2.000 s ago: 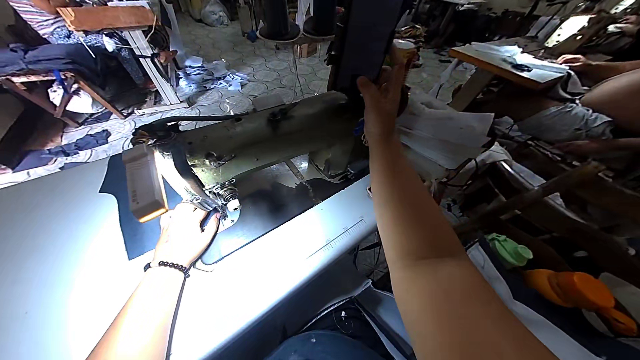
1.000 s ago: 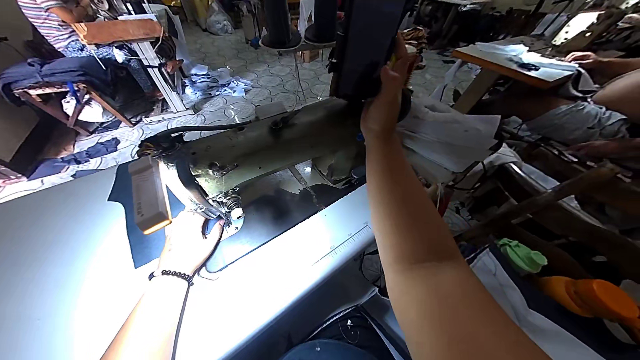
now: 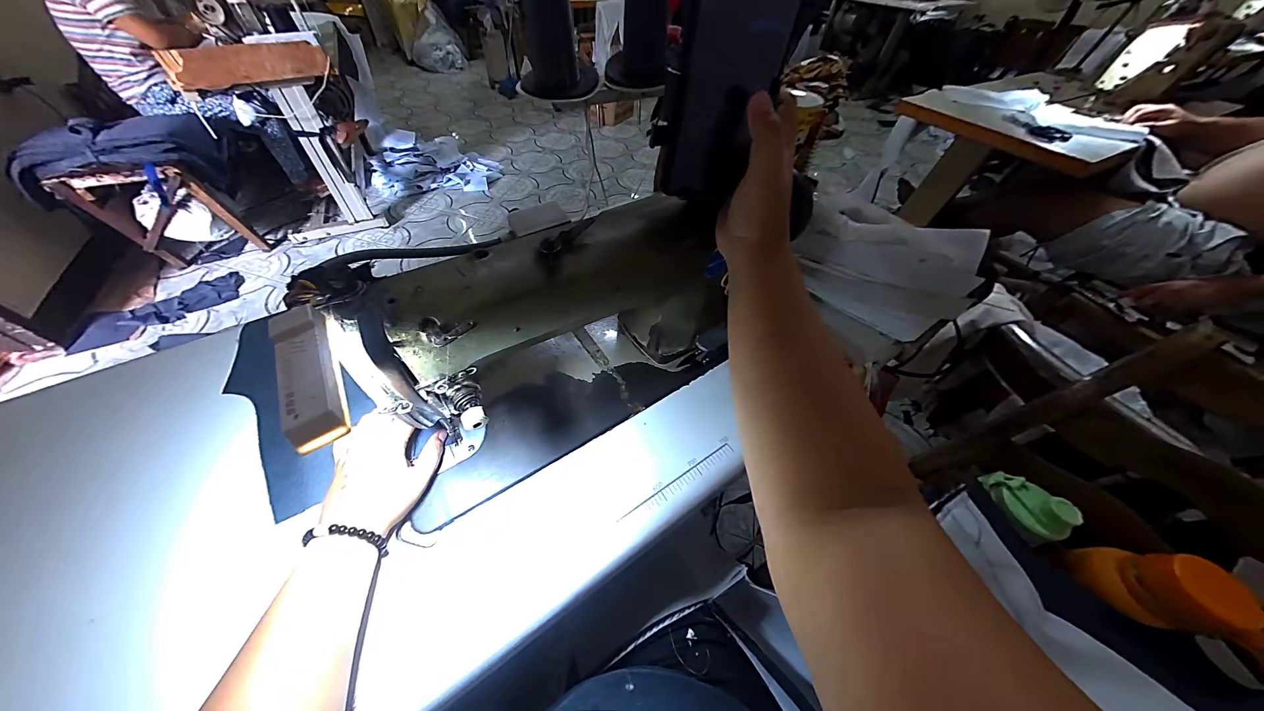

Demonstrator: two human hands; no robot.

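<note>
An industrial sewing machine point(image 3: 553, 267) stands on a white table point(image 3: 553, 533) marked with a ruler scale. My left hand point(image 3: 380, 474) lies at the machine's needle area, its fingers on dark blue fabric point(image 3: 293, 474), part of it hidden under the hand. A small box-shaped lamp or device point(image 3: 308, 380) sits above the fabric, beside the machine's head. My right hand point(image 3: 760, 197) is raised at the machine's right end, against a dark, phone-like upright object point(image 3: 731, 89); its fingers are mostly hidden, so its grip cannot be told.
Two black thread cones point(image 3: 548, 49) stand behind the machine. White cloth point(image 3: 879, 257) hangs at its right. An orange bottle point(image 3: 1165, 592) and a green item point(image 3: 1032, 506) lie lower right. A person point(image 3: 128, 39) sits far left, another person's hand point(image 3: 1170, 123) is at the right table point(image 3: 1027, 128).
</note>
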